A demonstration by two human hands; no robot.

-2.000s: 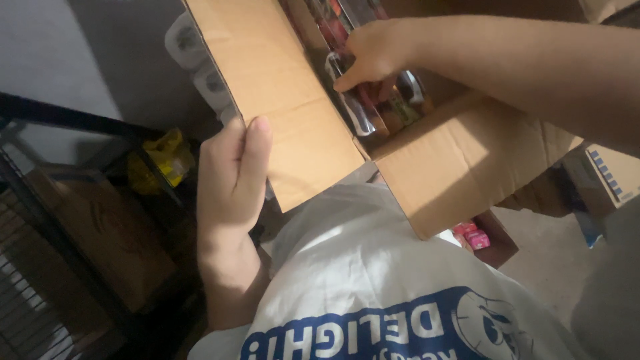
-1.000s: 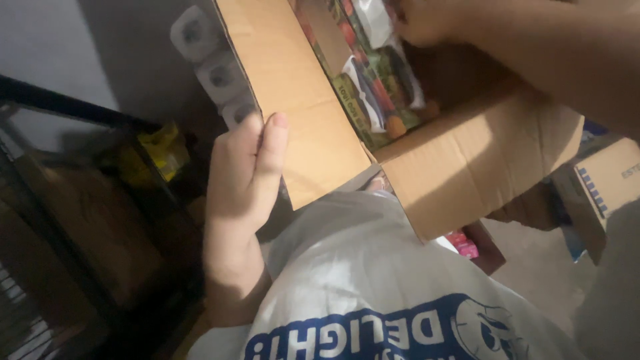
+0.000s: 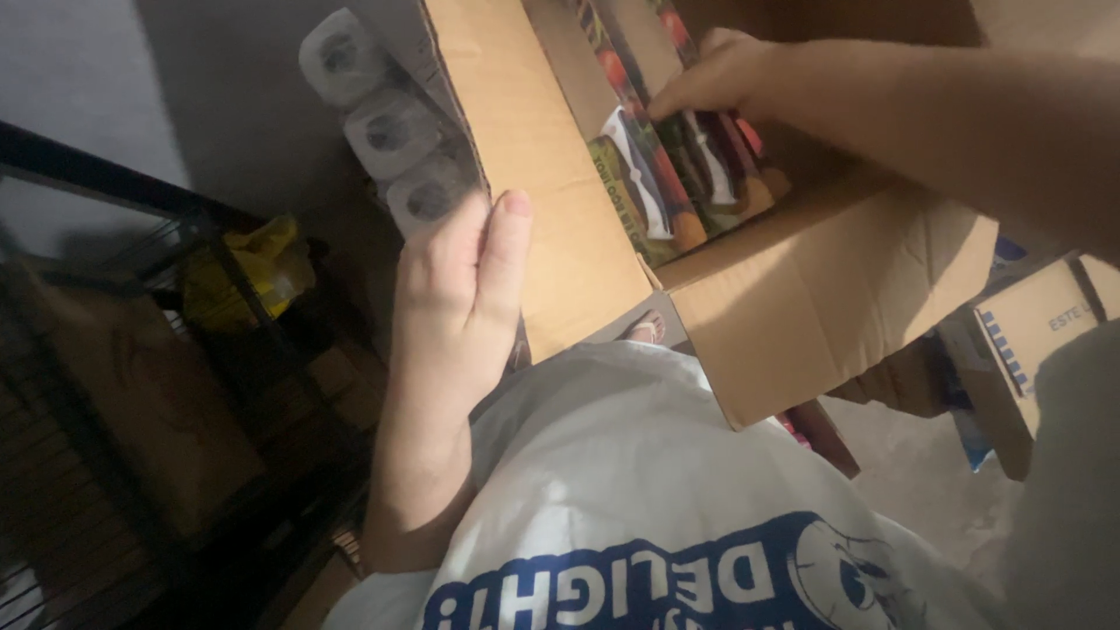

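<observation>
An open cardboard box [image 3: 560,201] stands tilted in view, its flaps folded outward. My left hand [image 3: 464,280] grips the near left flap, thumb on the inner face and fingers behind it. Inside the box lie printed packages [image 3: 643,184] with red and green pictures, a white-and-dark shape and some writing. My right hand [image 3: 717,74] reaches into the box from the right, its fingers at the upper edge of a second printed package [image 3: 713,166]. Whether the fingers are closed on that package cannot be told.
Wrapped white paper rolls [image 3: 385,131] stand behind the left flap. A dark metal rack [image 3: 219,254] at left holds a yellow plastic bag [image 3: 254,267] and a cardboard box [image 3: 140,394]. At right sits another printed carton [image 3: 1041,324]. A sandaled foot [image 3: 647,328] shows below.
My right hand has moved from the upper right part of the box back over the packages, which now show a gap between them. My left hand still holds the flap.
</observation>
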